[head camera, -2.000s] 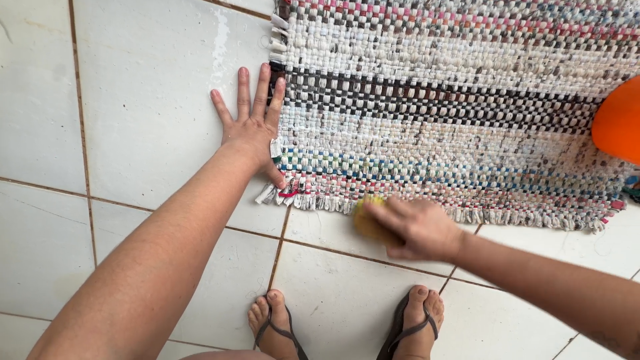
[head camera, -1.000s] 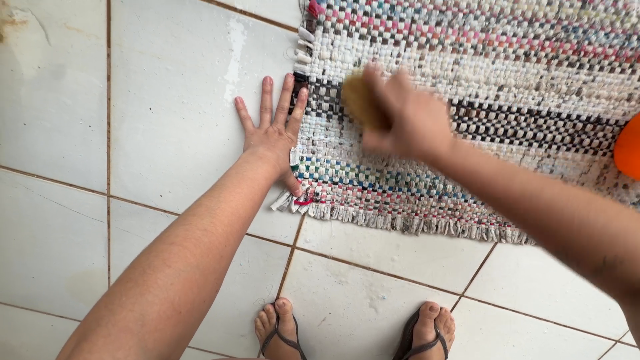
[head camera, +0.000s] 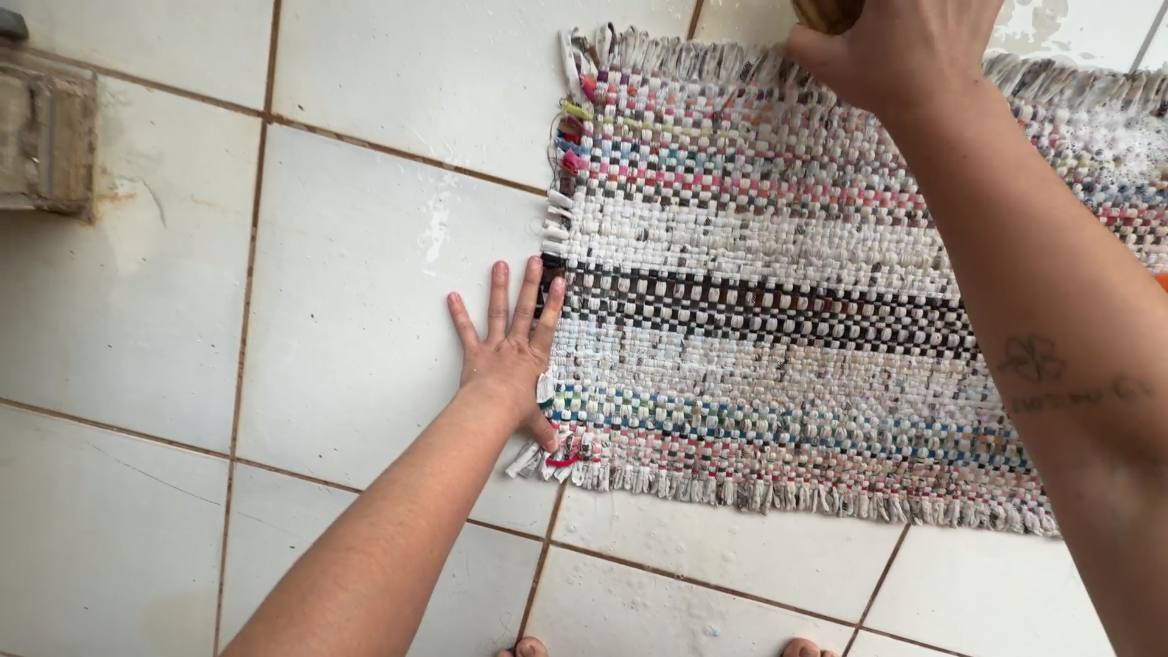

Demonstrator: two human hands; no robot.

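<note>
A woven rag rug [head camera: 730, 365] with fringed edges and a dark band across it lies flat on the tiled floor. My left hand [head camera: 506, 351] is spread on the tiles, its thumb and index finger touching the rug's left edge. At the rug's far fringe, my right hand [head camera: 903, 55] grips a yellowish-brown scrubbing brush [head camera: 826, 11], which the top of the view cuts off. Its underside and bristles cannot be seen. White suds [head camera: 1118, 146] lie on the rug's far right part.
White floor tiles [head camera: 365, 228] with brown joints surround the rug. A dirty, box-like fixture [head camera: 46, 137] stands at the far left. Toes [head camera: 529, 646] show at the bottom edge. A bit of an orange object [head camera: 1162, 281] shows at the right edge.
My right hand has moved with the brush from the near fringe, across the dark band, to the far fringe. My left hand stays at the rug's left edge. The view has shifted toward the far side.
</note>
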